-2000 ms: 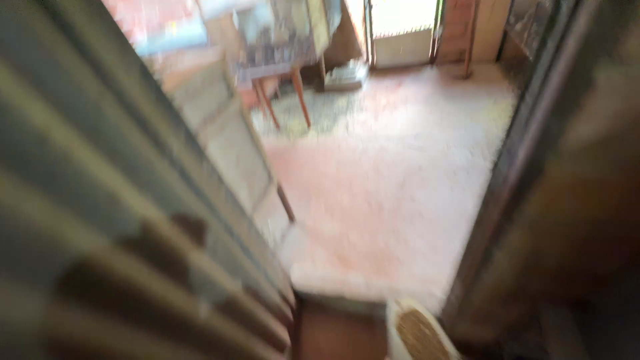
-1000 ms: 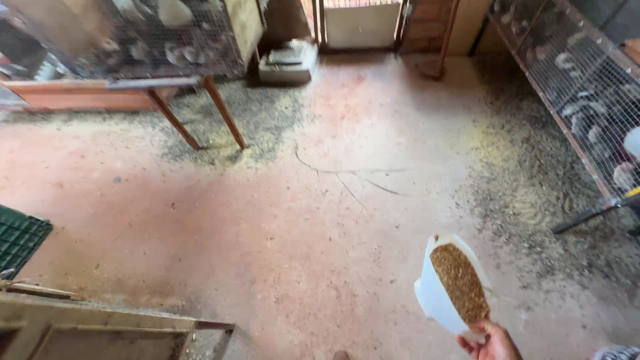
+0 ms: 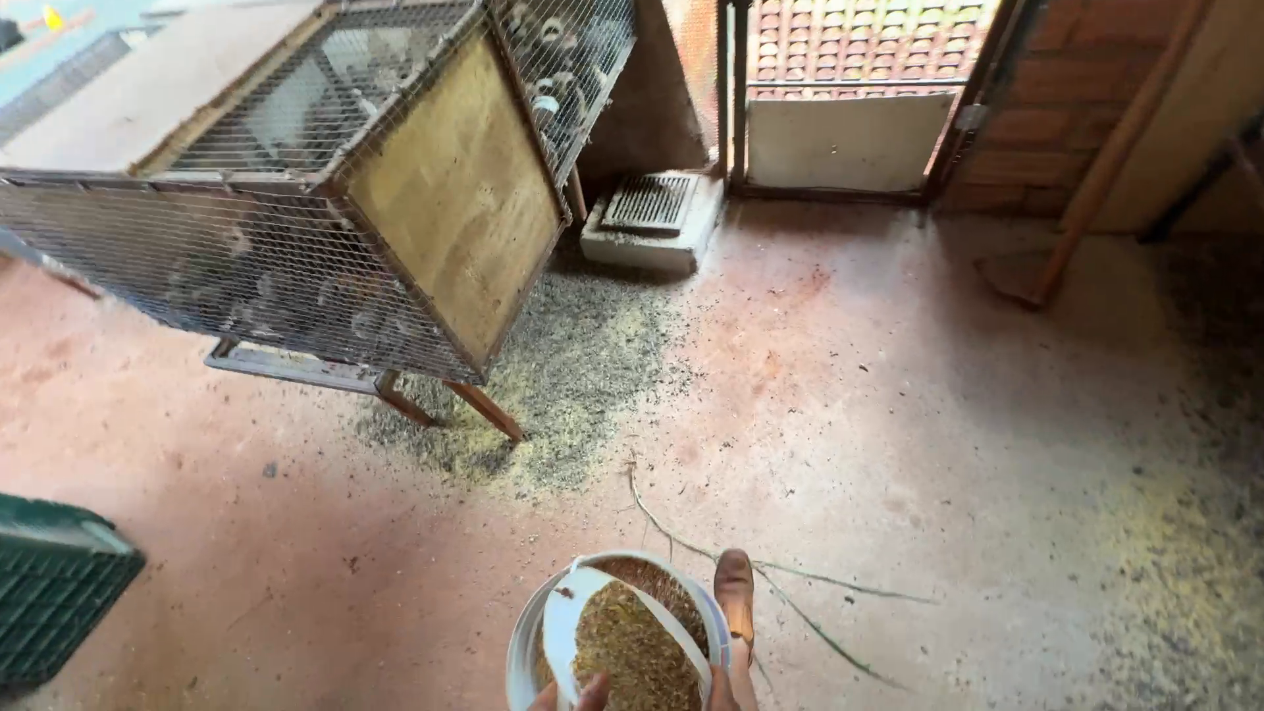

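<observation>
A round white bucket (image 3: 520, 632) with brown grainy feed sits at the bottom centre. Over its mouth lies a white scoop (image 3: 565, 617) heaped with yellowish-brown feed (image 3: 632, 642). At the scoop's lower right edge, beside the bucket rim, my right hand (image 3: 723, 691) grips the scoop; most of this hand is below the frame. Fingers of my left hand (image 3: 573, 694) touch the scoop's lower left edge; the rest is cut off, so its hold on scoop or bucket cannot be told. A brown shoe (image 3: 734, 592) shows just right of the bucket.
A wire-mesh cage (image 3: 454, 197) with small birds stands on wooden legs at upper left. Beyond it is a white block with a grate (image 3: 647, 222). A green plastic crate (image 3: 59, 592) is at left, a thin branch (image 3: 691, 543) on the floor, a low gate (image 3: 844, 143) at the back.
The filled scoop, held out alone over the floor a second ago, is now over the bucket. The bucket and my left hand have come into view. The view has shifted toward the left cage.
</observation>
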